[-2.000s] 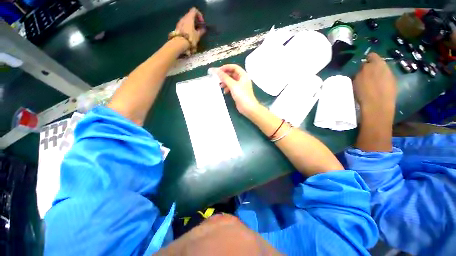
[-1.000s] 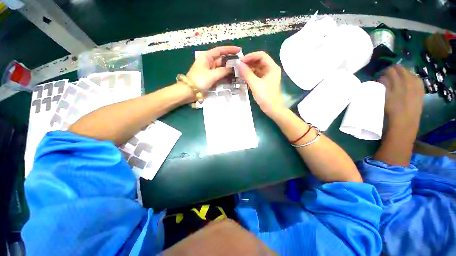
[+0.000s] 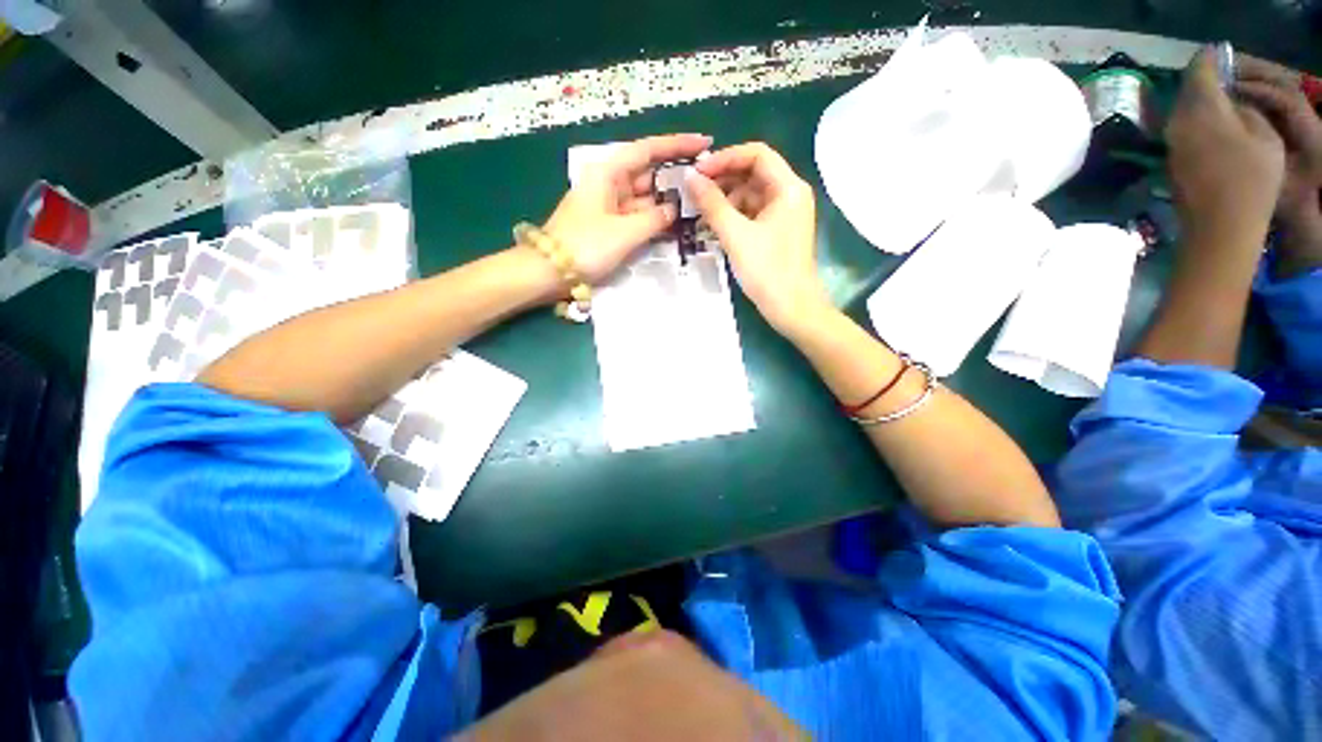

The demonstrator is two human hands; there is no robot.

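Observation:
My left hand and my right hand meet over the top part of a white sticker sheet. Between their fingertips is a small dark electronic part with a narrow dark tail pointing down. A small grey adhesive piece lies against its upper part, under my right fingertips. A few grey pieces show on the sheet just below the hands; the lower part of the sheet is plain white. Whether the grey piece is stuck down cannot be told.
Stacked sticker sheets lie under and beside my left forearm, with a clear plastic bag behind. Used backing paper is piled right of my hands, near a wire spool. A neighbour's hands are at far right. A white rail crosses behind.
My left hand has come back from beyond the rail to the sheet, and both hands now hold the dark part. The neighbour's hands have moved up and right.

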